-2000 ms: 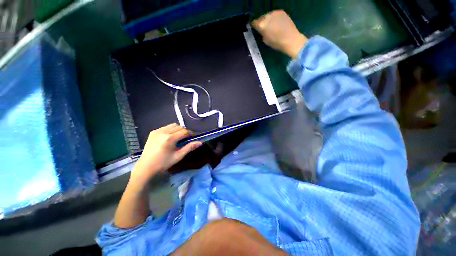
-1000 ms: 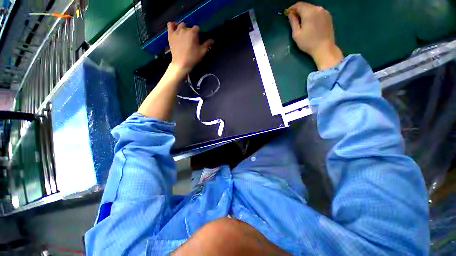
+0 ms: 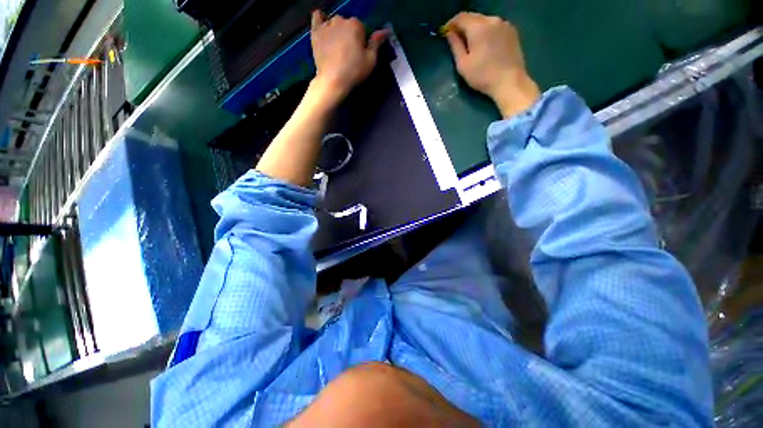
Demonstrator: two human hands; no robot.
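A black panel (image 3: 393,150) lies tilted in front of me, with a white edge strip (image 3: 423,117) along its right side. A thin curled white liner (image 3: 337,153) lies loose on it, partly hidden by my left forearm. My left hand (image 3: 345,50) is over the panel's far edge, fingers apart, thumb by the strip's far end, a finger reaching the blue-edged housing (image 3: 276,63) behind. My right hand (image 3: 489,54) is closed on a small yellow thing (image 3: 445,30), likely the cutter, mostly hidden, just right of the panel's far corner.
A wrapped blue slab (image 3: 138,242) stands at the left by the roller conveyor (image 3: 63,150). The green work surface (image 3: 586,50) has a metal front edge (image 3: 686,75). Cloudy clear plastic (image 3: 669,184) hangs at the right. An orange-handled tool (image 3: 84,60) lies at the upper left.
My left hand has left the panel's near edge, crossed to its far edge and moved right toward the strip. My right hand has moved off the corner, then back closer to it.
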